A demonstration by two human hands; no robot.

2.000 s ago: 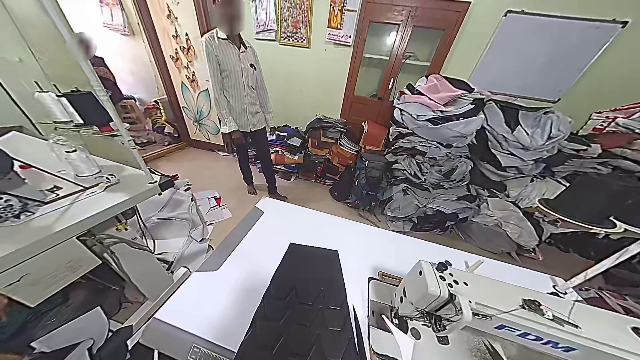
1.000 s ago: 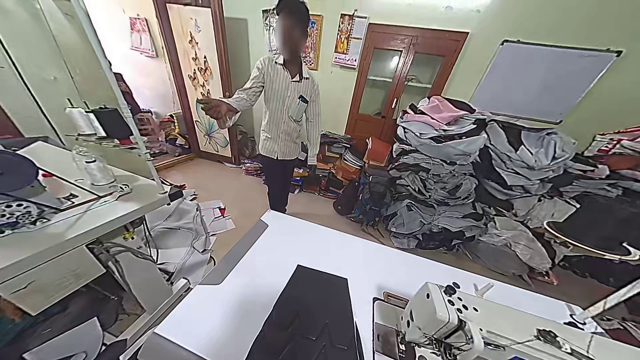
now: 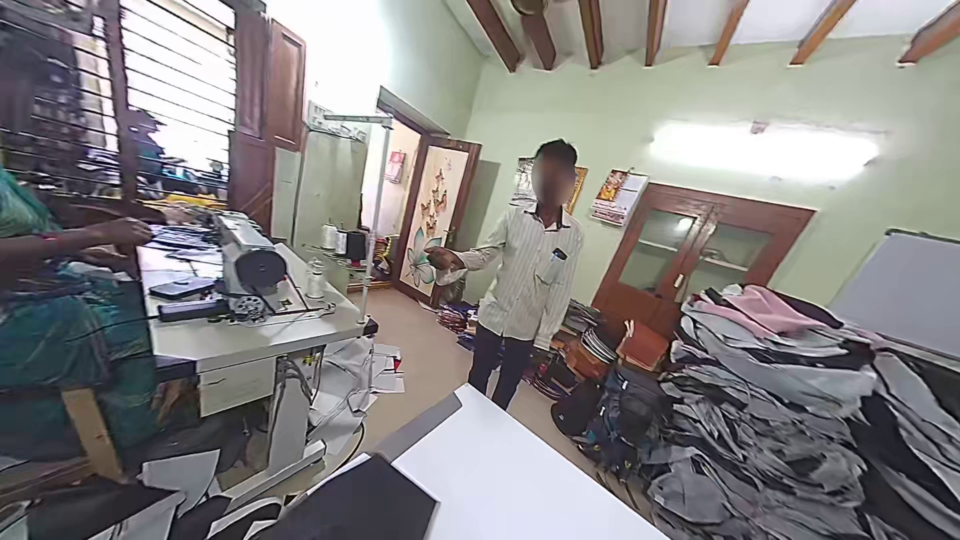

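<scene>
Neither my left hand nor my right hand shows in the head view. A black fabric piece point(image 3: 360, 501) lies at the lower edge, on the near left part of a white sewing table point(image 3: 495, 465); its lower part is cut off by the frame. Nothing in view shows what my hands hold or touch.
A person in a striped shirt point(image 3: 529, 274) stands beyond the table with one arm out. At left a co-worker's hand point(image 3: 124, 232) is near another sewing machine point(image 3: 251, 255). Heaped grey fabric point(image 3: 757, 412) stands at right, beside a dark backpack point(image 3: 622, 412).
The view has swung up and left, so my sewing machine is out of frame. The standing person has come closer to the table since the first frame and raised an arm.
</scene>
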